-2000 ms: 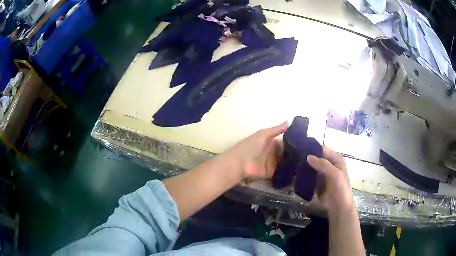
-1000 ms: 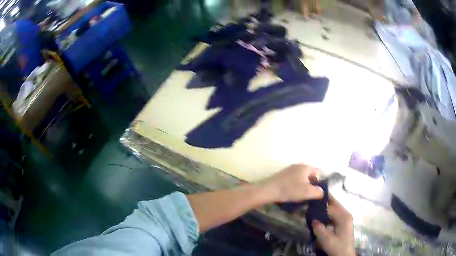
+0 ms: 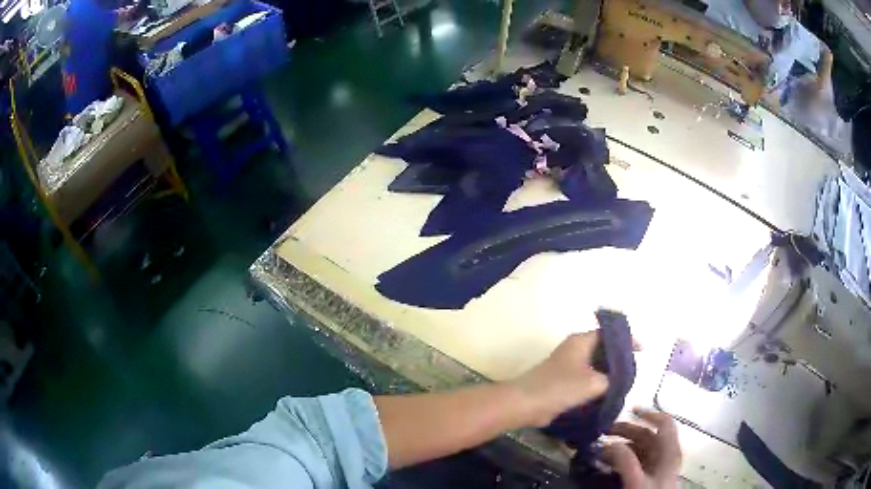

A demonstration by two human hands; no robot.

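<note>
My left hand [image 3: 563, 380] grips a dark navy curved band piece [image 3: 616, 368] above the front edge of the table. My right hand [image 3: 649, 449] is at the lower end of the same piece, fingers bent around it, partly cut off by the bottom edge of the picture. A second dark curved strip [image 3: 769, 458] lies flat on the machine bed at the right. Larger navy panels [image 3: 449, 167] lie fanned at the left, with pink bits [image 3: 542, 143] on them. A dark arc-shaped strip [image 3: 540, 239] lies on the nearest panel.
The sewing machine head [image 3: 812, 320] is at right, its lamp glaring by the needle plate [image 3: 690, 363]. The cream table has a film-wrapped front edge [image 3: 334, 320]. Another machine [image 3: 659, 38] and a person [image 3: 797, 57] are opposite. A blue bin [image 3: 220, 48] and yellow-framed rack [image 3: 100, 158] stand left.
The view has shifted, showing more of the far side. The band piece, bunched between both hands earlier, now stands up as a curved strip from my left hand. My right hand's fingers have spread somewhat.
</note>
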